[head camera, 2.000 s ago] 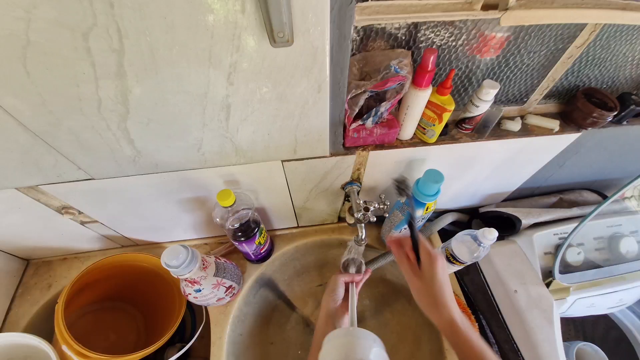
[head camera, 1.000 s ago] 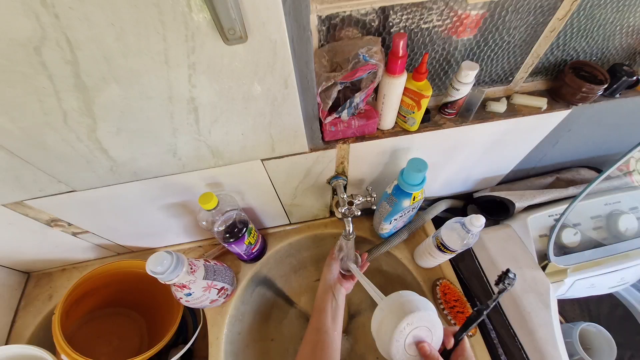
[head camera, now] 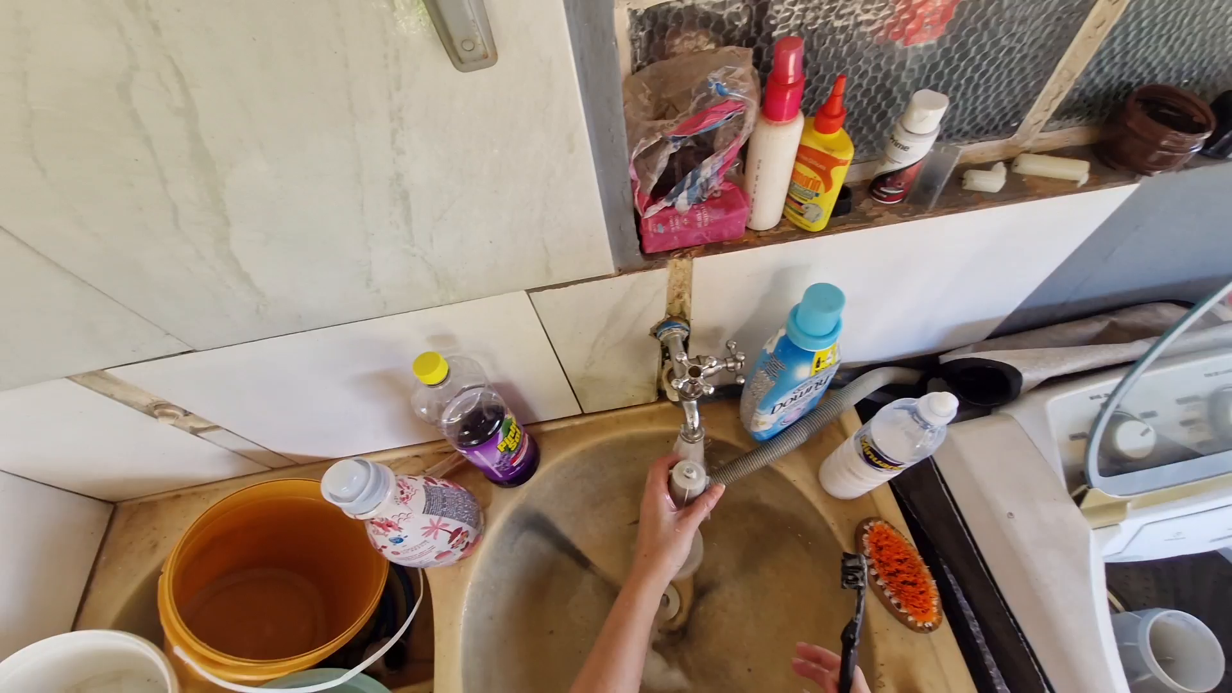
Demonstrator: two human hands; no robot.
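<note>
Under the chrome tap (head camera: 691,385), over the stone-coloured basin (head camera: 770,587), my left hand (head camera: 666,520) grips a whitish translucent part (head camera: 688,481) with a round end. What that part belongs to is hard to tell. Low in the view, at the basin's right side, my right hand (head camera: 823,666) is partly cut off by the frame edge. It holds a black toothbrush-like brush (head camera: 852,616) upright, bristles at the top. The white round container seen earlier does not show. A grey corrugated hose (head camera: 808,423) runs over the rim behind my left hand.
An orange-bristled scrub brush (head camera: 902,575), a white bottle (head camera: 887,448) and a blue softener bottle (head camera: 791,371) stand or lie right of the tap. Left are a purple-liquid bottle (head camera: 486,443), a floral bottle (head camera: 414,515) and an orange bucket (head camera: 173,616). A washing machine (head camera: 1068,433) stands at right.
The white round container, held over the basin a second ago, has gone from view. My right hand has moved down and right with the black brush. My left hand remains near the tap.
</note>
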